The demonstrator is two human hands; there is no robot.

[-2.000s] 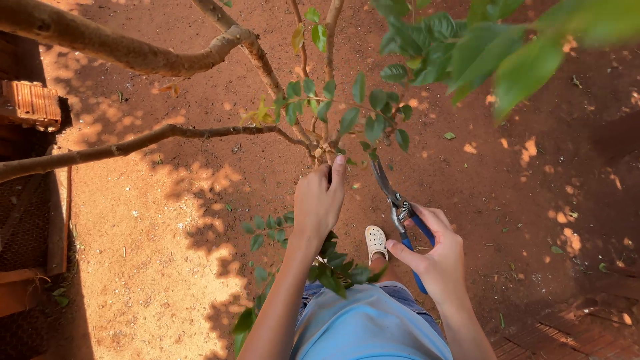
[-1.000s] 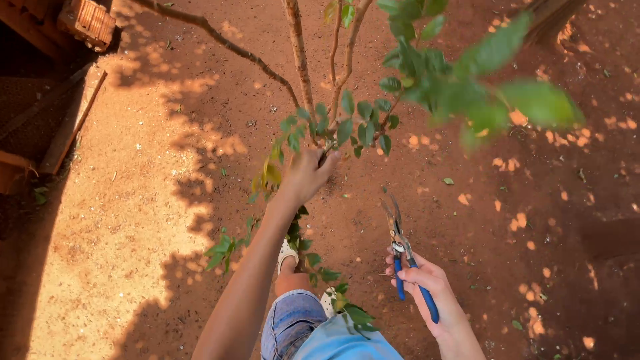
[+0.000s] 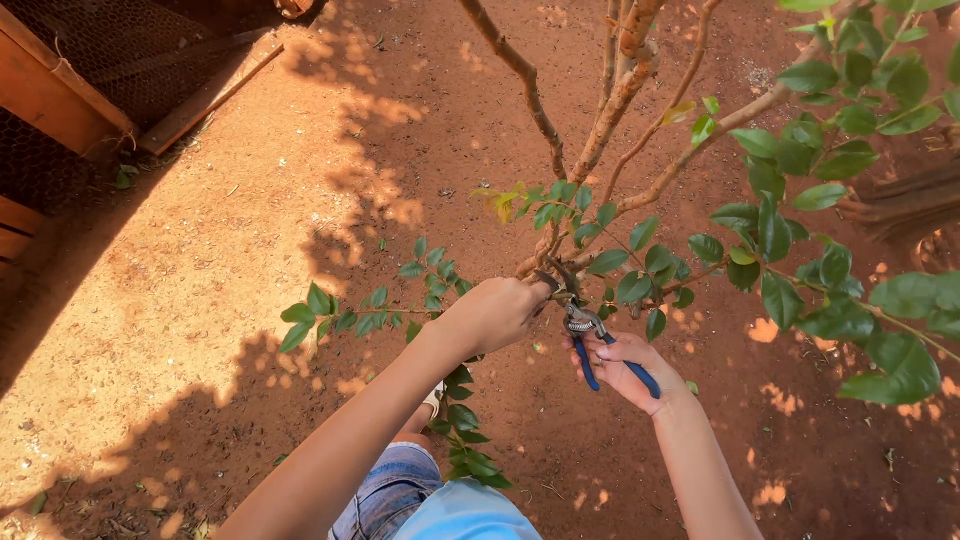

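My right hand [image 3: 626, 367] holds pruning shears [image 3: 581, 322] with blue handles and a coil spring. Their blades are spread around a thin part of the branches, close to where several branches [image 3: 615, 112] of a small tree meet. Just left of the blades, my left hand [image 3: 495, 311] is closed on a leafy branch; its fingertips are partly hidden. Green leaves [image 3: 304, 319] on a thin stem reach out left of that hand, and more leaves [image 3: 465, 439] hang below it, beside my leg.
Leafy twigs [image 3: 840, 300] spread across the right side. At the upper left stand a wooden frame with wire mesh [image 3: 56, 82] and a plank [image 3: 214, 90] on the reddish dirt ground. A thick weathered piece of wood [image 3: 911, 199] lies at the right edge.
The pruning shears, which were apart from the branches one second ago, have moved up to them beside my left hand. The view has shifted.
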